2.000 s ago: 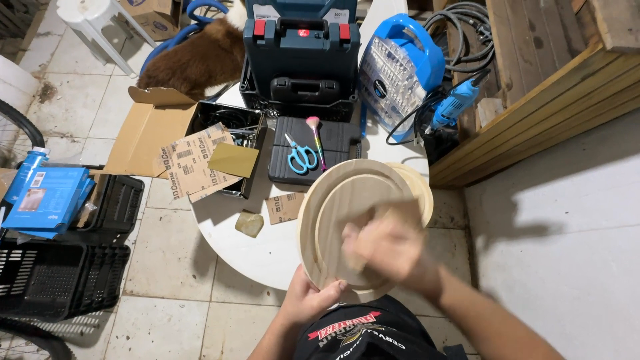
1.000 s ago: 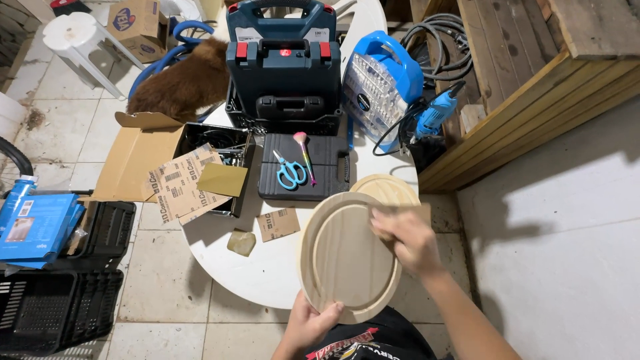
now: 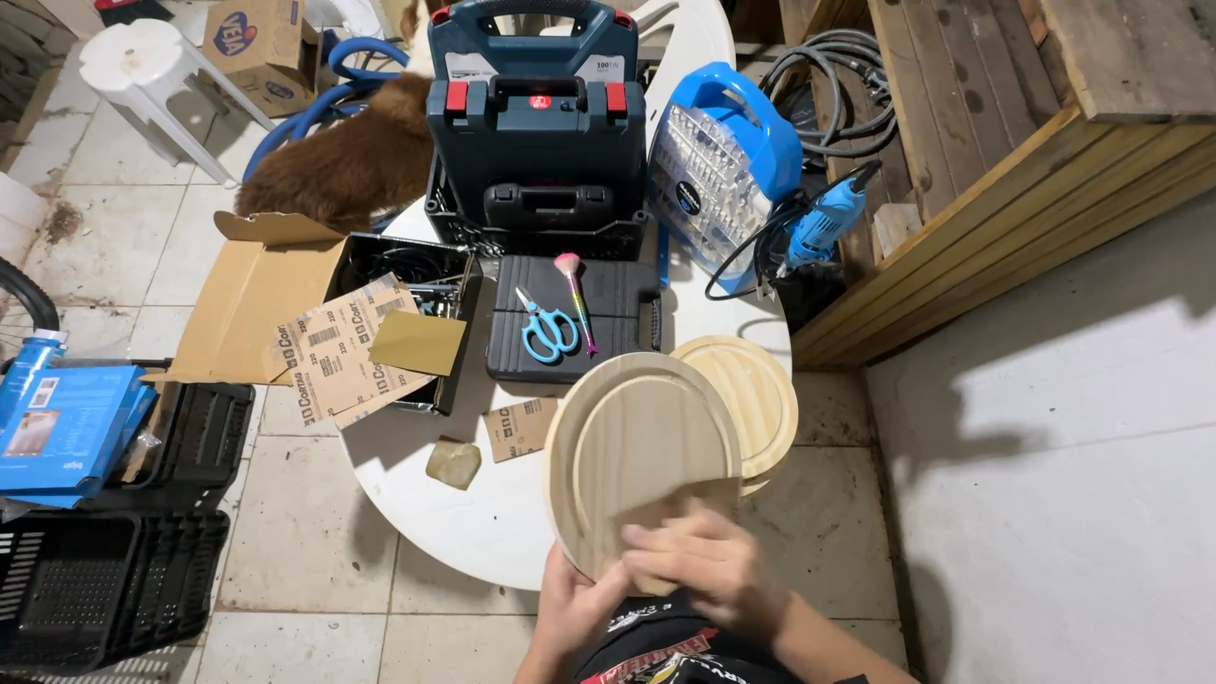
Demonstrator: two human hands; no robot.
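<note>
A round wooden board with a grooved rim (image 3: pixel 646 446) is tilted over the edge of the white table. My left hand (image 3: pixel 581 594) grips its lower edge. On the lower right of its face, my right hand (image 3: pixel 698 560) presses a piece of sandpaper (image 3: pixel 703 496); fingers and sheet are blurred. Behind it lie more round wooden boards (image 3: pixel 750 399), partly hidden. Left of the board, a small piece of sandpaper (image 3: pixel 521 429) and a worn tan piece (image 3: pixel 454 463) rest on the table.
Blue-handled scissors (image 3: pixel 549 332) and a brush (image 3: pixel 576 294) lie on a black case (image 3: pixel 617 285). Sandpaper sheets (image 3: pixel 351 351) cover an open box. Tool cases (image 3: pixel 537 142), a blue bit case (image 3: pixel 717 180) and a blue rotary tool (image 3: pixel 825 223) stand behind. A brown-furred animal (image 3: pixel 342 161) is beyond the table.
My right hand has moved from the board's upper right edge down to its lower right, still with the sandpaper. My left hand keeps its hold on the lower rim.
</note>
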